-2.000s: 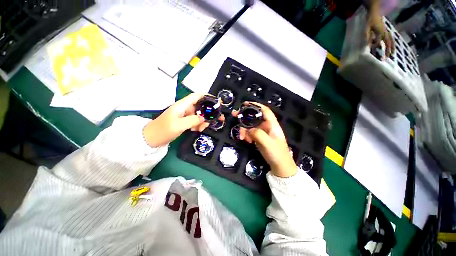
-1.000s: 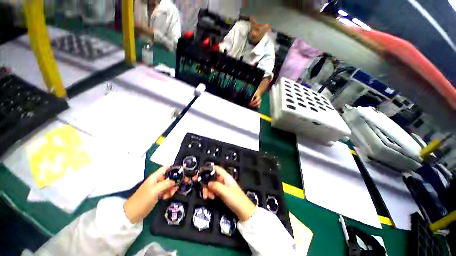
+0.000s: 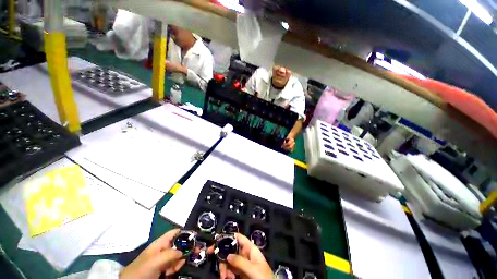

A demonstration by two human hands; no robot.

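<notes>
My left hand (image 3: 158, 258) holds a watch head (image 3: 185, 243) with a dark glossy face and a shiny rim, above the tray's left part. My right hand (image 3: 246, 261) holds a second dark-faced watch head (image 3: 226, 247) beside it, the two close together. The black watch tray (image 3: 298, 224) lies under both hands. Watch heads sit in several of its pockets, one with a pale dial (image 3: 207, 221) just above my hands. Pockets at the upper right are empty. The tray's near edge and my forearms are mostly cut off by the bottom edge.
White sheets (image 3: 240, 159) and a yellow paper (image 3: 57, 199) lie left and beyond. Another dark watch tray (image 3: 27, 136) is far left. A black tool rack (image 3: 248, 116) stands beyond, a person behind it. White foam trays (image 3: 349, 158) are at right. A yellow post (image 3: 61, 82) stands left.
The view has tilted up, so hands and tray sit lower and more of the room shows. Both hands still hold their watch heads. The person across now has the face raised.
</notes>
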